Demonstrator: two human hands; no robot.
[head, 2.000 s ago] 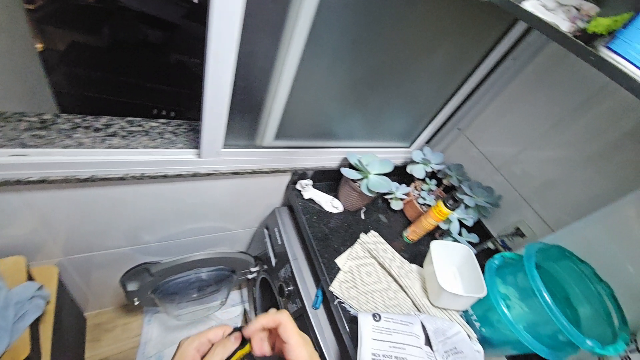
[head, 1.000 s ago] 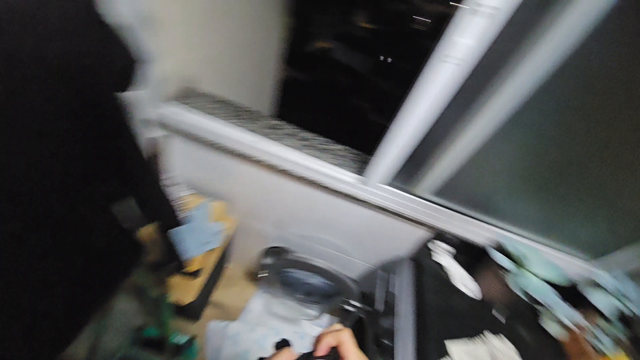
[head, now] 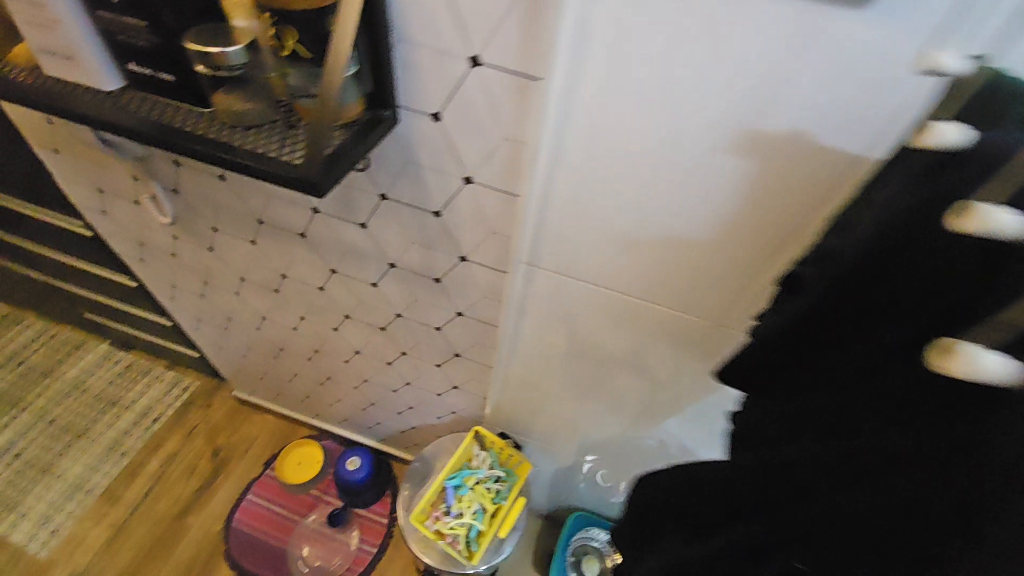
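Neither my left hand nor my right hand shows in the head view now. Low in the middle, a yellow plastic basket full of multicoloured clothespins rests on a round lid. To its left, a red striped round mat carries a yellow dish, a dark blue round container and a clear round bowl or lid. Black cloth fills the right side, with whitish rounded ends beside it. What either hand holds is hidden.
A black metal mesh shelf with glass jars juts out at upper left. Behind stands a wall with a hexagon pattern. A teal container sits at bottom centre-right, and a woven rug lies at lower left.
The view has swung far away from the window, washing machine and plants. Both hands, seen together at the bottom edge earlier, have left the picture.
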